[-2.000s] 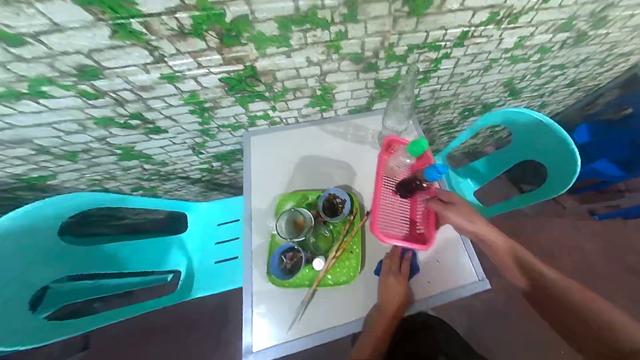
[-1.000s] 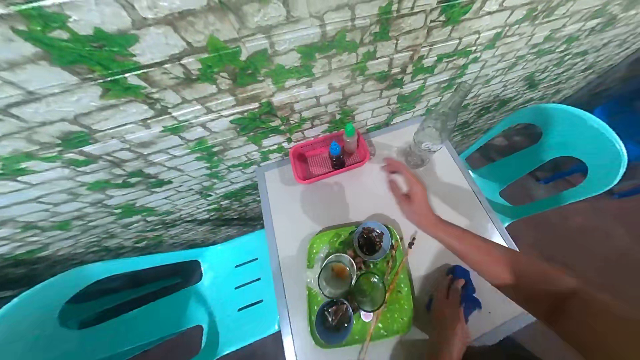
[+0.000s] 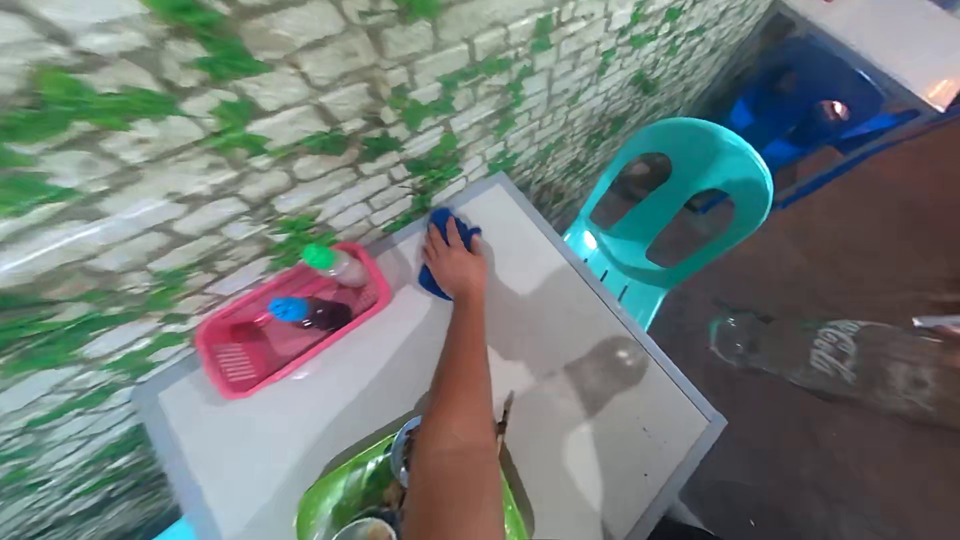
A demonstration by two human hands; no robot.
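Note:
My left hand (image 3: pixel 456 262) presses a blue cloth (image 3: pixel 435 281) flat on the white table (image 3: pixel 525 300), close to its wall-side edge. Left of it, a pink plastic basket (image 3: pixel 289 360) holds a bottle with a green cap (image 3: pixel 341 264) and a dark-filled bottle with a blue cap (image 3: pixel 311 311). Beneath my forearm, partly hidden, lies a green tray (image 3: pixel 337 487) with cups, one a glass (image 3: pixel 366 531), and a stick end (image 3: pixel 506 412) shows beside the arm. A clear glass Coca-Cola bottle (image 3: pixel 832 360) lies sideways in the air at the right; whatever holds it is out of view, as is my right hand.
A painted brick-pattern wall (image 3: pixel 337 112) runs along the table's far side. A turquoise plastic chair (image 3: pixel 675 202) stands against the right side. Farther off are blue furniture (image 3: pixel 810 105) and another table (image 3: pixel 892 45). The bottle is above the dark floor (image 3: pixel 787 465).
The basket went from my right hand to the wall side of the table. My left hand and the cloth moved from the near edge to the far edge. The glass bottle has left the tabletop.

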